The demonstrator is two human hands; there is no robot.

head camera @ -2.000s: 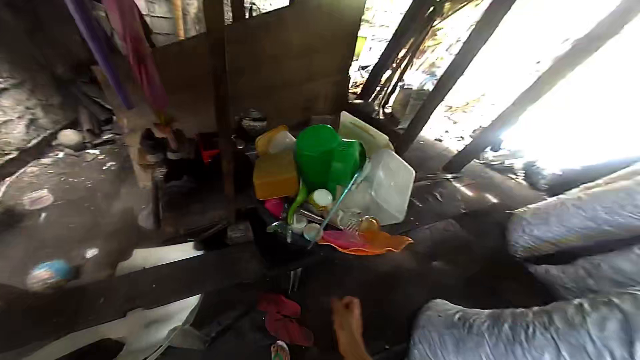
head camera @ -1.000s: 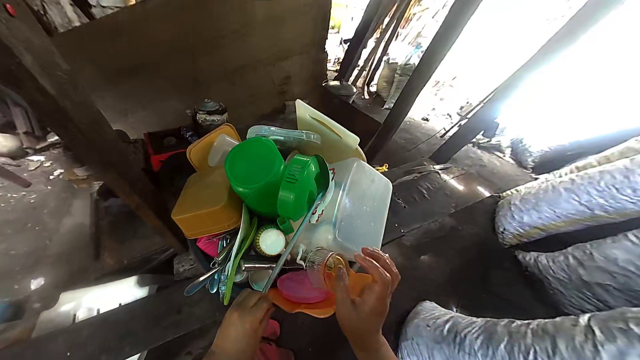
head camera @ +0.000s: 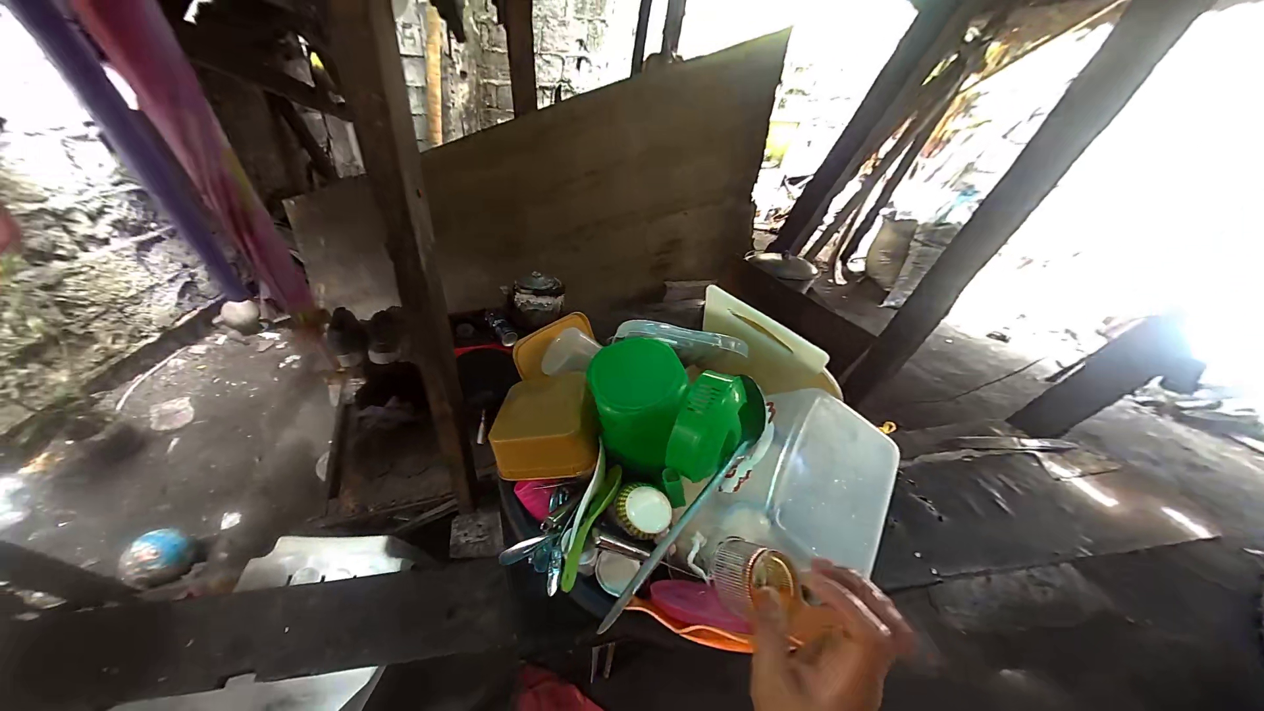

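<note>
My right hand is at the lower right of the pile, its fingers spread beside a ribbed clear glass; whether they touch it is unclear. The glass lies on its side over a pink plastic piece and an orange plastic rim. Around it in a dark basin are a green plastic pitcher, a green lid, a yellow container, a translucent container, a jar with a white top, spoons and a long thin blade-like piece. My left hand is out of view.
A wooden post rises left of the pile, with a plywood panel behind. A dark beam crosses the lower left above a pale slab. A ball lies on the ground. A lidded pot stands behind the containers.
Both hands were at the basin's near edge one second ago; now only my right hand shows there, and my left hand has left the view. The view has tilted up.
</note>
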